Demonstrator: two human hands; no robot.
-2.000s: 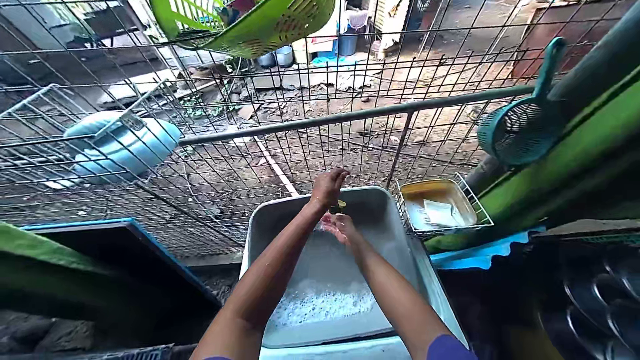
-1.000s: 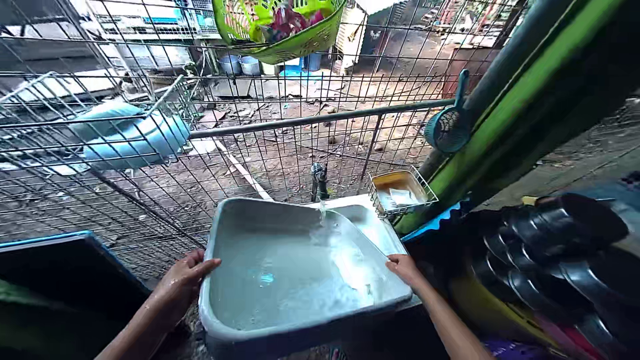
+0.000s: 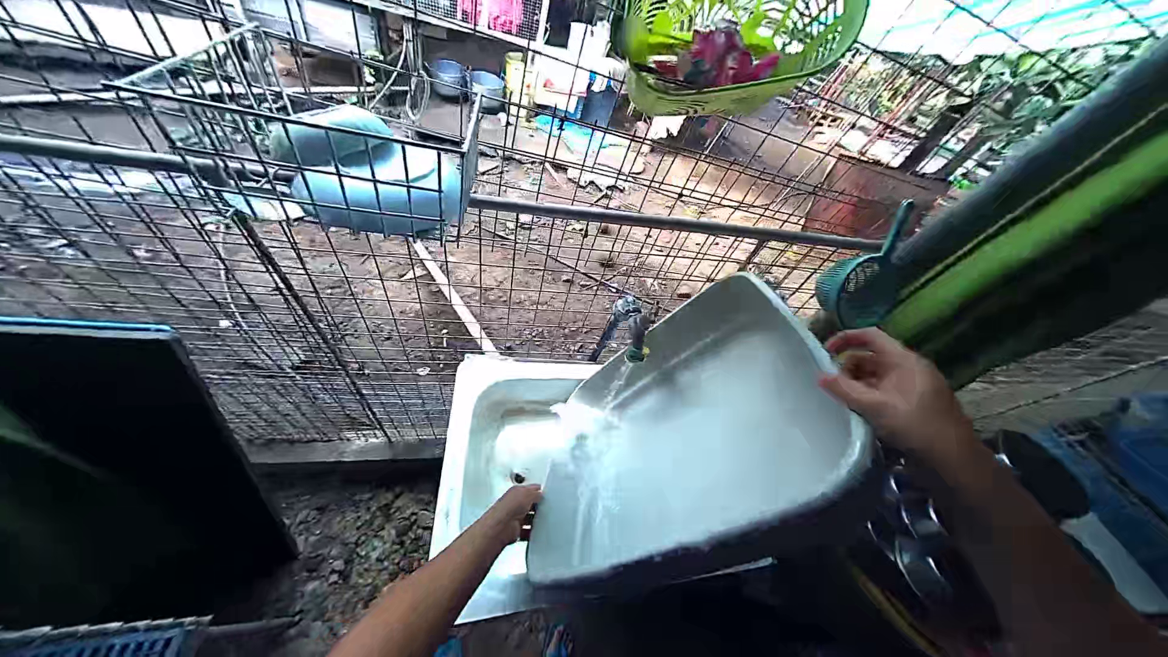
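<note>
A large grey basin (image 3: 721,429) is tilted over a white sink (image 3: 470,438), its right side raised. My left hand (image 3: 516,516) grips the basin's lower left edge, beside the sink bowl. My right hand (image 3: 894,392) holds the raised right rim. Water runs from a faucet (image 3: 634,338) at the basin's far left edge, and whitish water lies or flows inside. Part of the sink is hidden under the basin.
A wire mesh fence (image 3: 347,301) stands behind the sink. On it hang light blue bowls (image 3: 379,182) in a wire rack, a green basket (image 3: 739,73) and a teal strainer (image 3: 858,283). A dark panel (image 3: 109,474) stands left; dark pots (image 3: 922,538) are at the lower right.
Earlier my hands were together inside the basin, then apart at its two sides. The basin has since been tilted and moved right, uncovering part of the sink. The view has shifted.
</note>
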